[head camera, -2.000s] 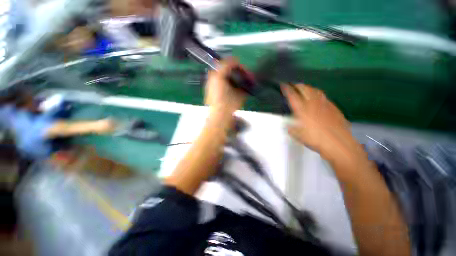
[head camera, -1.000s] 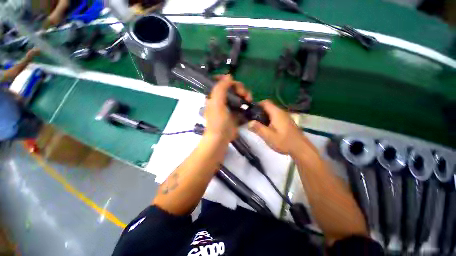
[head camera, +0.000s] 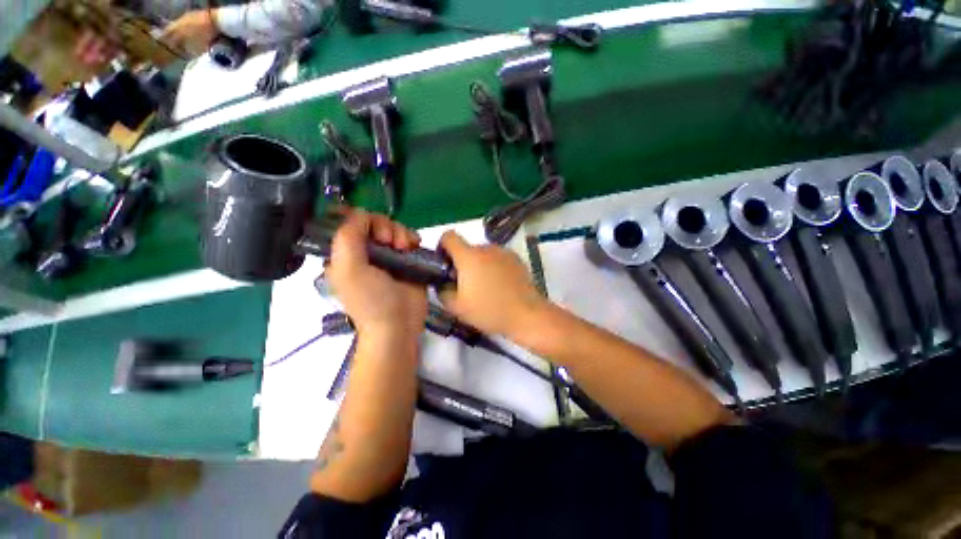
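Note:
A dark grey glossy hair dryer (head camera: 253, 216) is held in the air in front of me, its wide round head at the left with the dark opening facing up. Its handle runs to the right through my hands. My left hand (head camera: 374, 268) is wrapped around the handle near the head. My right hand (head camera: 487, 282) grips the handle's far end, fingers partly covering it. Below my hands, a dark tube with small lettering (head camera: 464, 404) lies on the white mat (head camera: 295, 405), with a thin cable and a dark connector partly hidden by my forearms.
A row of several dryers (head camera: 761, 216) with ring heads lies at right. Corded dryers (head camera: 534, 105) rest on the green belt (head camera: 643, 116). Another dryer (head camera: 158, 368) lies on the green surface at left. A cord tangle (head camera: 843, 68) is far right. Another person's hand (head camera: 190, 34) shows at top left.
The view has turned to the right and steadied, bringing more of the dryer row into sight. The held dryer now lies flatter and lower, with both hands still on its handle.

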